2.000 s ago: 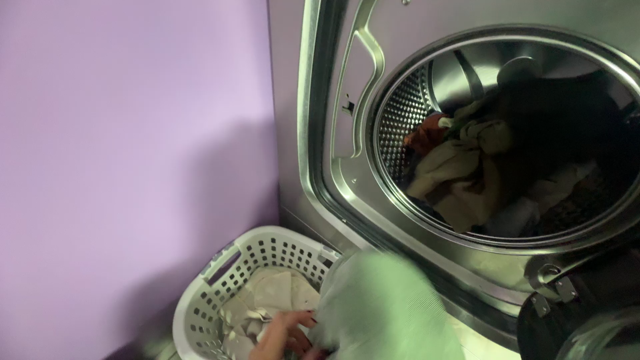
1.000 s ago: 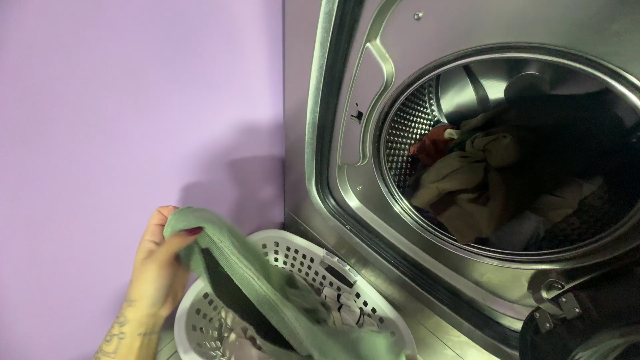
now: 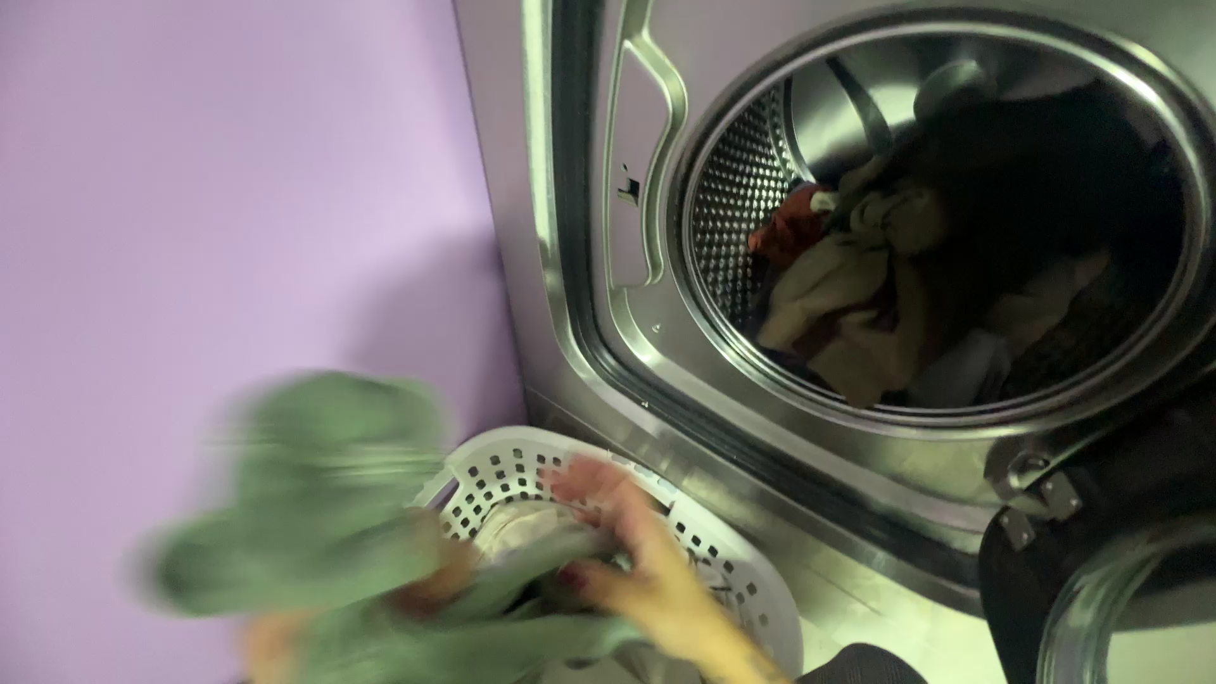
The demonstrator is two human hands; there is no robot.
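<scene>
A green cloth garment (image 3: 323, 494), blurred by motion, is bunched up at the lower left, partly over the white plastic laundry basket (image 3: 774, 608). My left hand (image 3: 432, 565) is shut on it, mostly hidden behind the folds. Over the basket, my right hand (image 3: 641, 560) has its fingers and thumb spread beside a lower fold of the garment; its fingertips are blurred. Light-coloured laundry (image 3: 527, 522) lies in the basket below. Inside the metal drum (image 3: 736, 218) of a front-loading machine is a heap of mixed clothes (image 3: 845, 294), beige, red and dark.
A purple wall (image 3: 237, 190) stands at the left, meeting the grey machine front (image 3: 560, 399). The round machine door (image 3: 1073, 608) hangs wide at the lower right, on a metal hinge (image 3: 1035, 494). Pale floor (image 3: 864, 608) shows between basket and door.
One second ago the green garment hung stretched across the basket from a hand at the left; now it is bunched up. My right hand has come into view over the basket.
</scene>
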